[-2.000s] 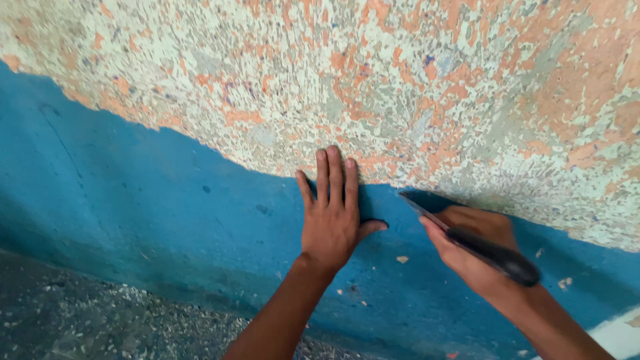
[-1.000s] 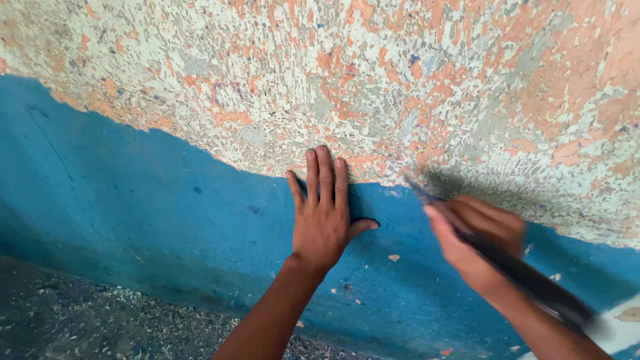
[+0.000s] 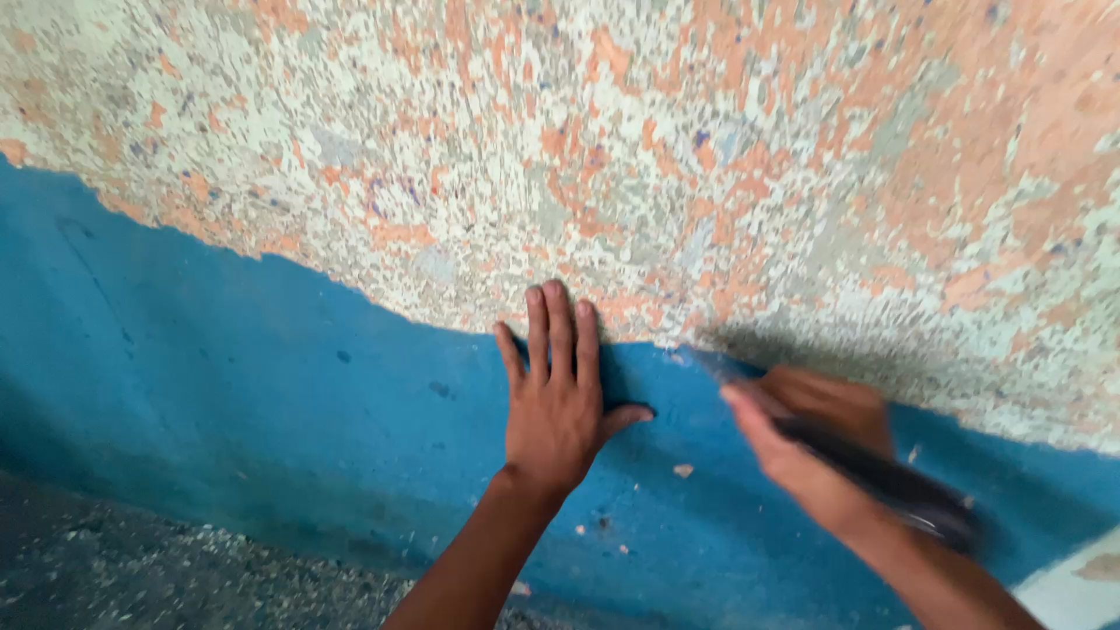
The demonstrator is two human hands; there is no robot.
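My left hand [image 3: 556,411] lies flat on the blue painted wall [image 3: 350,420], fingers apart, its fingertips over the edge where the blue paint meets a patchy, stripped area [image 3: 525,175] of pale green, orange and grey. To its right, my right hand [image 3: 814,429] grips a dark-handled scraper [image 3: 875,472], blurred. The blade points up and left, and its tip is at the ragged paint edge. Whether the tip touches the wall is too blurred to tell. A small loose chip lies on the blue surface below, between the hands.
The floor [image 3: 192,569] at the lower left is strewn with paint flakes. A pale patch [image 3: 1076,582] shows at the lower right corner. Small chips cling to the blue wall below my hands.
My right hand and the scraper have shifted a little at the paint edge, and a small pale spot now shows by the tip. My left hand stays spread on the wall.
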